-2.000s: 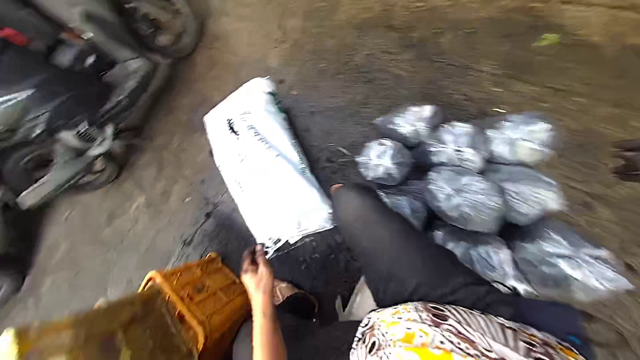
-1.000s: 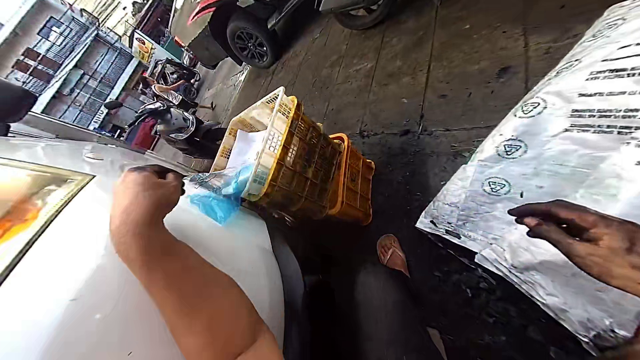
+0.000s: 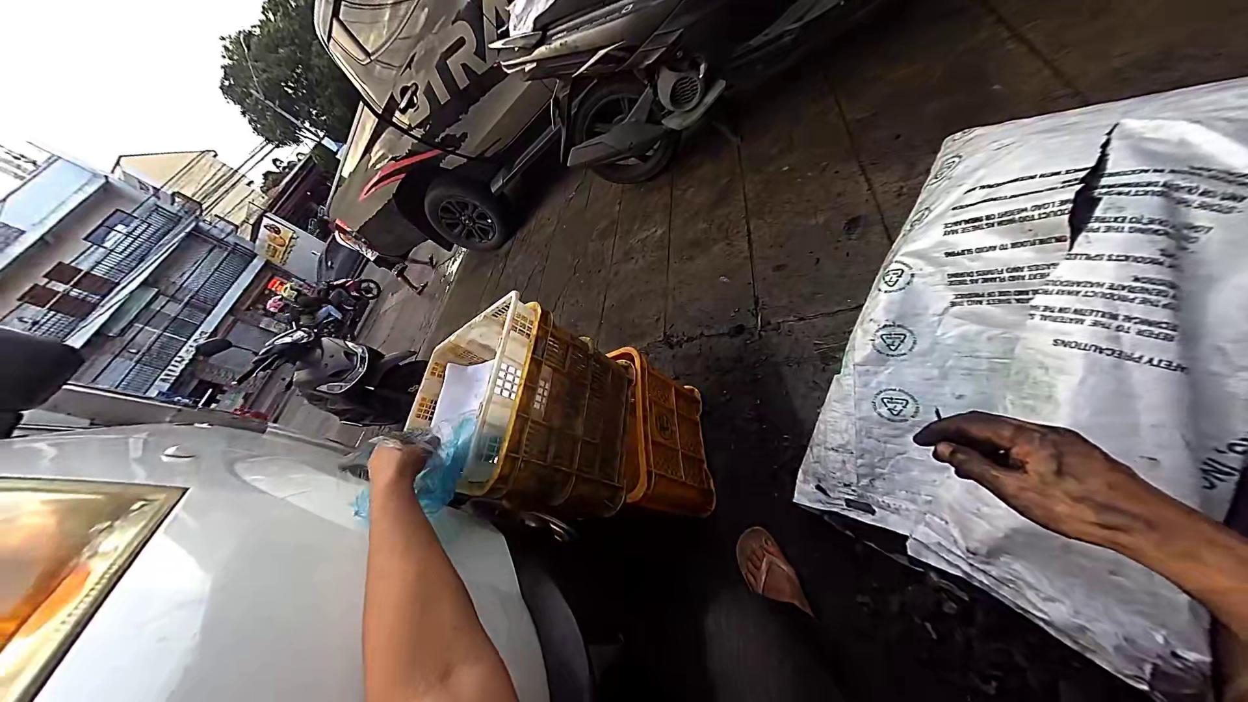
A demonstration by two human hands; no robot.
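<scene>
My left hand [image 3: 398,458], at the end of an outstretched arm, grips a bunch of thin plastic bags, partly clear and partly blue [image 3: 450,468], over the front of a white vehicle [image 3: 283,585]. Right beside it a white plastic crate [image 3: 497,322] with white material inside adjoins a yellow crate [image 3: 565,419]. My right hand [image 3: 1014,463], its fingers blackened, hangs above a large white printed sack [image 3: 985,370], thumb and forefinger apart; nothing shows between them. A dark slit runs through the upper part of the sack.
An orange crate [image 3: 673,434] stands behind the yellow one. My sandalled foot [image 3: 770,570] rests on black-stained ground. Beyond are a parked motorcycle [image 3: 634,107], a dark vehicle [image 3: 429,107], a parked scooter [image 3: 336,370] and a person [image 3: 366,244] in the street.
The view has swung widely since the first frame. Since one second ago, my left hand has moved from the white vehicle's surface to the crates, and the blue plastic is now in it.
</scene>
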